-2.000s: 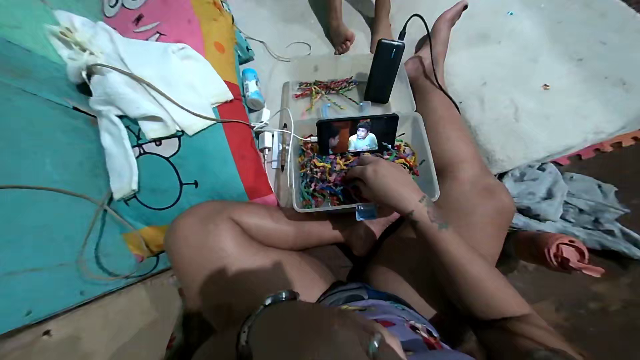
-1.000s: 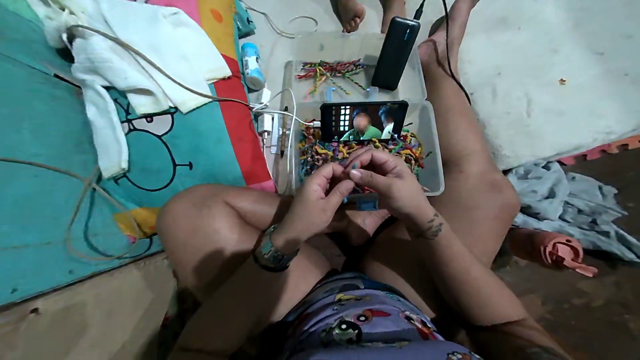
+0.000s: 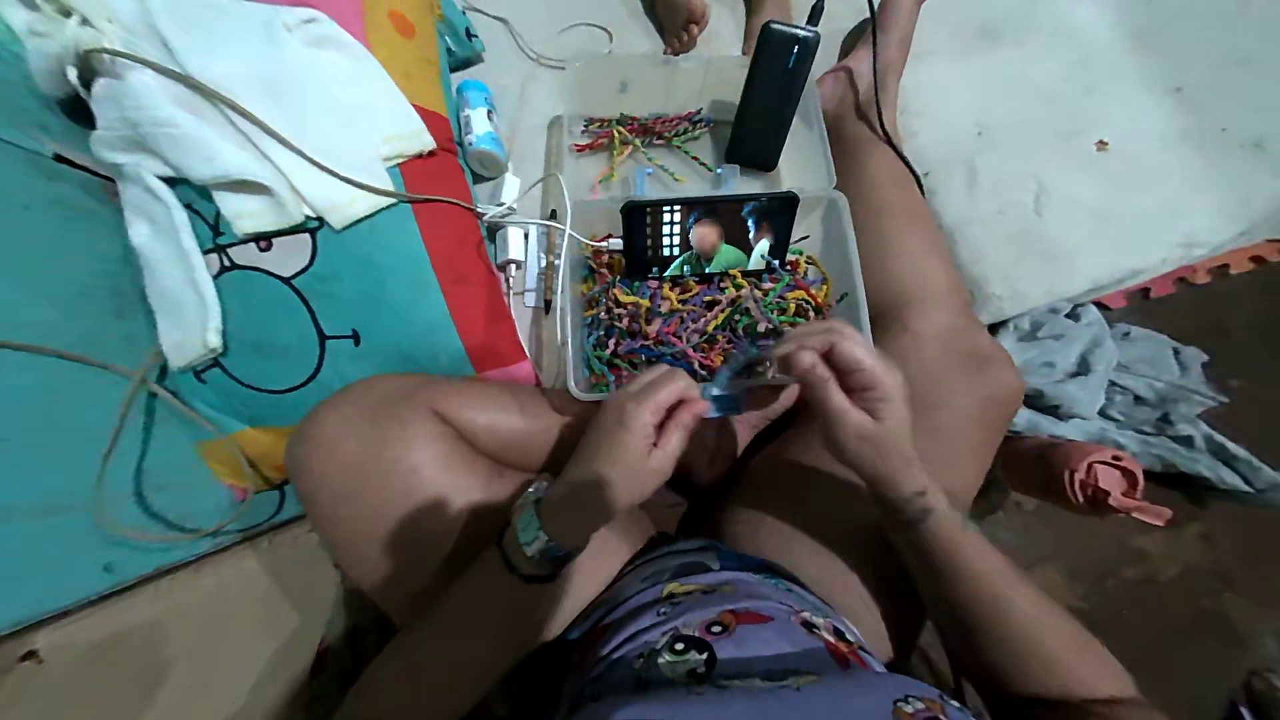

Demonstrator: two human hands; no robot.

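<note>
My left hand (image 3: 640, 440), with a wristwatch below it, pinches its thumb and fingers together at the front edge of the plastic box. My right hand (image 3: 840, 400) is a little to the right, its thumb against its curled fingers. A thin dark strand, blurred, seems to span the gap between them; its ends are hidden in the fingers. Small multicoloured twisted pieces (image 3: 690, 325) fill the near half of the clear plastic box (image 3: 855, 290). A smartphone (image 3: 710, 235) playing a video stands on its side over them. More twisted pieces (image 3: 645, 135) lie in the far half.
A black power bank (image 3: 770, 95) leans in the far half. White chargers (image 3: 510, 245), cables, a pen (image 3: 551, 262) and a blue-and-white bottle (image 3: 481, 128) lie left. A white garment (image 3: 260, 110) lies on the colourful mat. Grey cloth (image 3: 1120, 380) and a reddish tumbler (image 3: 1080, 475) are right. Another person's foot (image 3: 680, 22) is beyond.
My left hand has come up from low in the view to the box's front edge. My right hand was over the twisted pieces, then met the left; now the two hands are apart.
</note>
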